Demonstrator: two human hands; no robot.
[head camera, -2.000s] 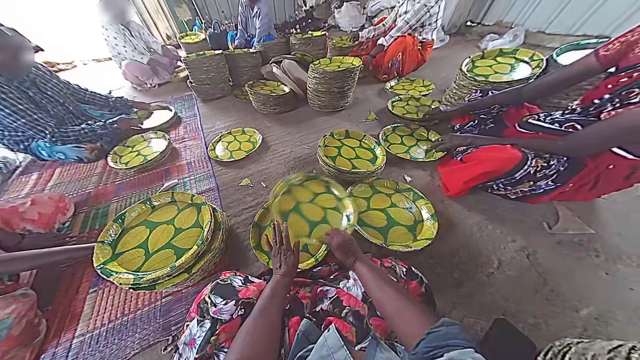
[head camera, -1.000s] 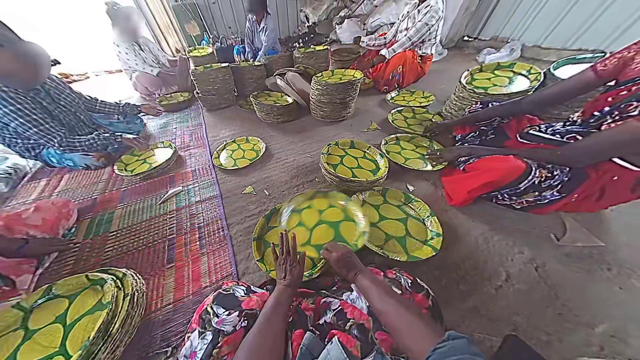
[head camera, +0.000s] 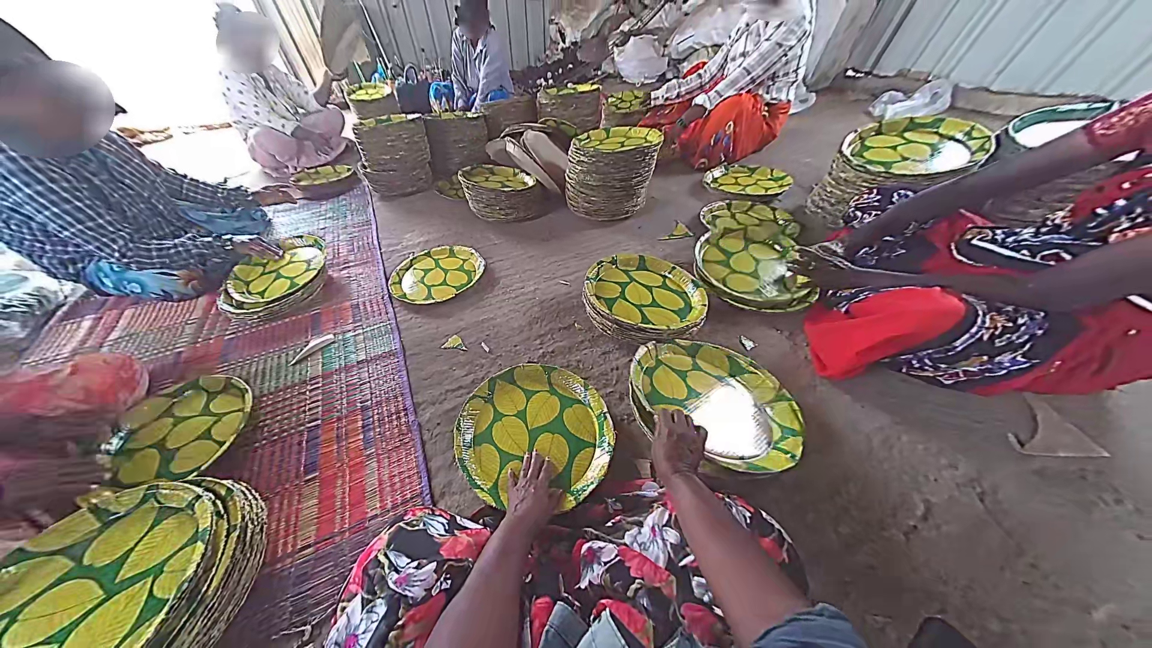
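Just beyond my lap lies a round plate with a green and yellow leaf pattern (head camera: 540, 418). My left hand (head camera: 533, 490) rests on its near edge, fingers spread. To the right, my right hand (head camera: 679, 443) is at the left rim of a second leaf-patterned plate (head camera: 765, 396), which shines with glare and overlaps another plate beneath; whether the fingers grip the rim is hard to tell. Behind these two stands a short stack of the same plates (head camera: 643, 292). A single plate (head camera: 437, 274) lies on the ground farther left.
On the left, a woven mat (head camera: 333, 396) carries a large plate stack (head camera: 99, 558) at lower left. People sit on both sides and at the back. One on the right handles a plate (head camera: 751, 265). Tall stacks (head camera: 614, 175) stand behind, and scraps (head camera: 454, 343) lie on the ground.
The plate that both my hands held up is no longer raised between them. My hands have moved apart, the right one over to the right-hand plate. The co-worker on the right now has a plate lifted.
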